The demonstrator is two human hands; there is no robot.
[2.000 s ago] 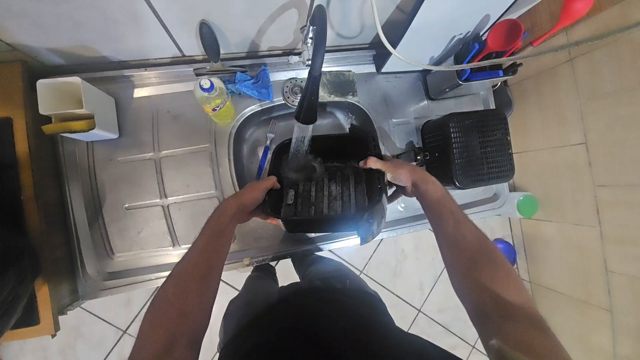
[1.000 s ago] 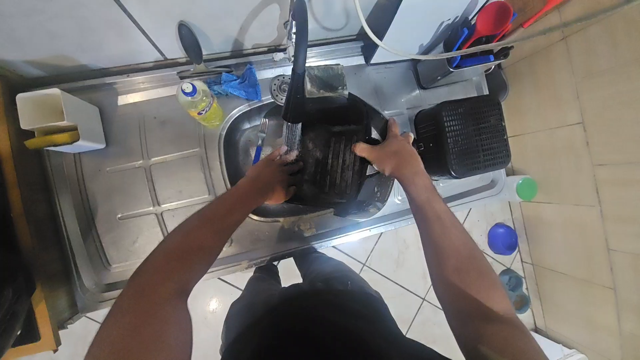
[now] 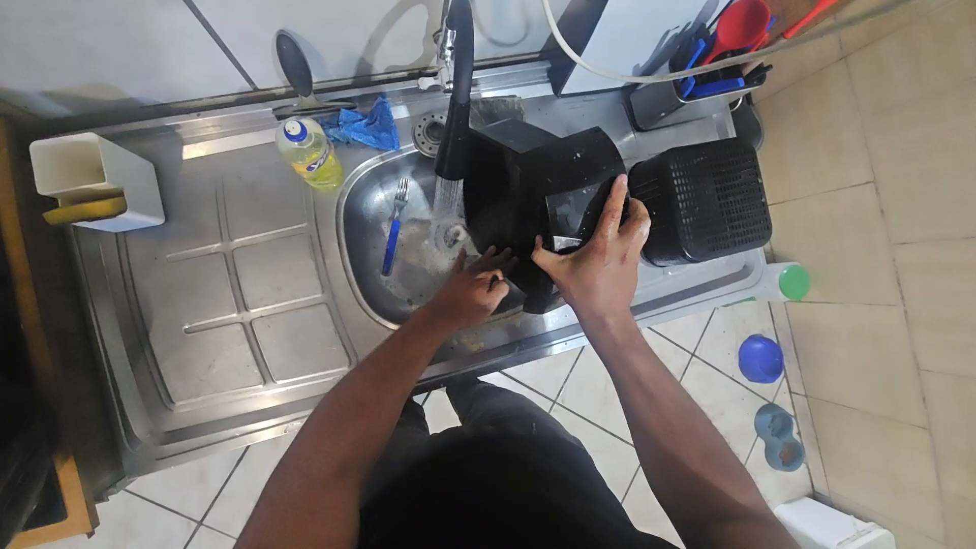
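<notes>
A black drawer-like basin, perhaps from an air fryer (image 3: 499,179), is tipped on its side over the right part of the steel sink bowl (image 3: 366,286). My right hand (image 3: 598,255) grips its front piece, thumb and fingers spread around it. My left hand (image 3: 476,286) is at its lower left edge with fingers apart; whether it touches the basin is unclear. Water runs from the black faucet (image 3: 455,141) beside the basin's left side. A fork with a blue handle (image 3: 392,236) lies in the bowl, left of the water.
Dish soap (image 3: 314,156) and a blue cloth (image 3: 370,126) stand behind the bowl. A white container (image 3: 103,179) with a yellow sponge (image 3: 84,211) is at the left. A black perforated basket (image 3: 705,202) sits right, below a utensil holder (image 3: 659,103). A green-capped bottle (image 3: 789,281) is at the right edge.
The black basin has turned from showing its ridged inside to lying tipped on its side. It has shifted right, off the fork. My left hand has moved to its lower edge.
</notes>
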